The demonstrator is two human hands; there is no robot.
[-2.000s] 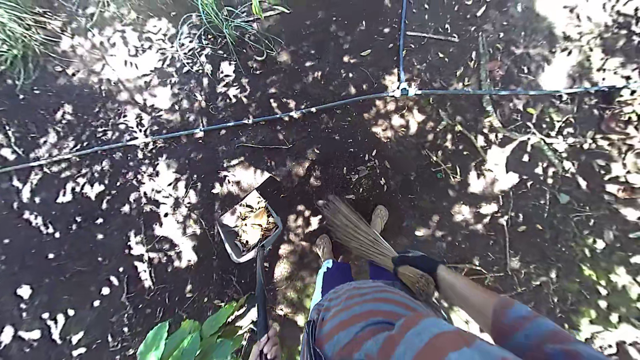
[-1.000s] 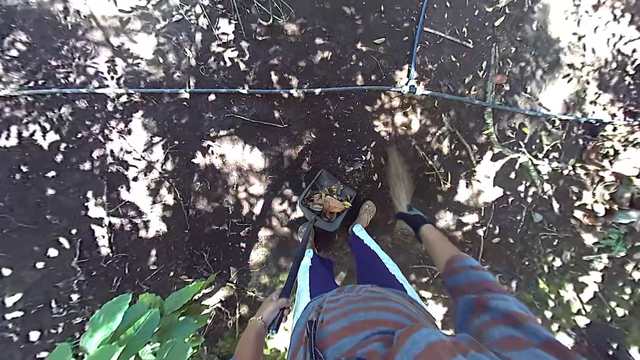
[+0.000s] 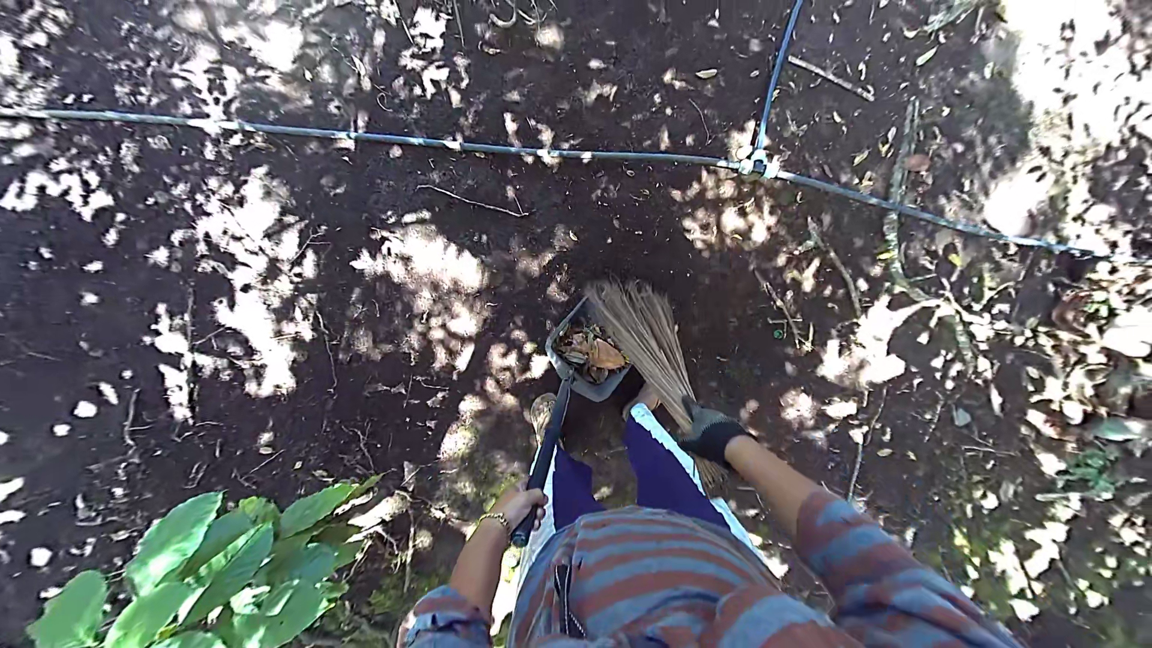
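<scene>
My bare left hand grips the dark handle of a long-handled dustpan, whose pan rests on the soil in front of my feet. Dry brown leaves lie inside the pan. A dark glove covers my right hand, which is closed around the bound part of a stick broom. The broom's bristle tips spread over the right and far edge of the pan and hide part of it.
A thin blue pipe crosses the ground ahead, with a joint where a branch leads away. A broad-leaved green plant grows at lower left. Sticks and scattered leaves lie on the soil to the right.
The broom has swung left from beside my right foot to the dustpan, and my right hand moved with it. Two seconds ago the dustpan lay farther left of my feet.
</scene>
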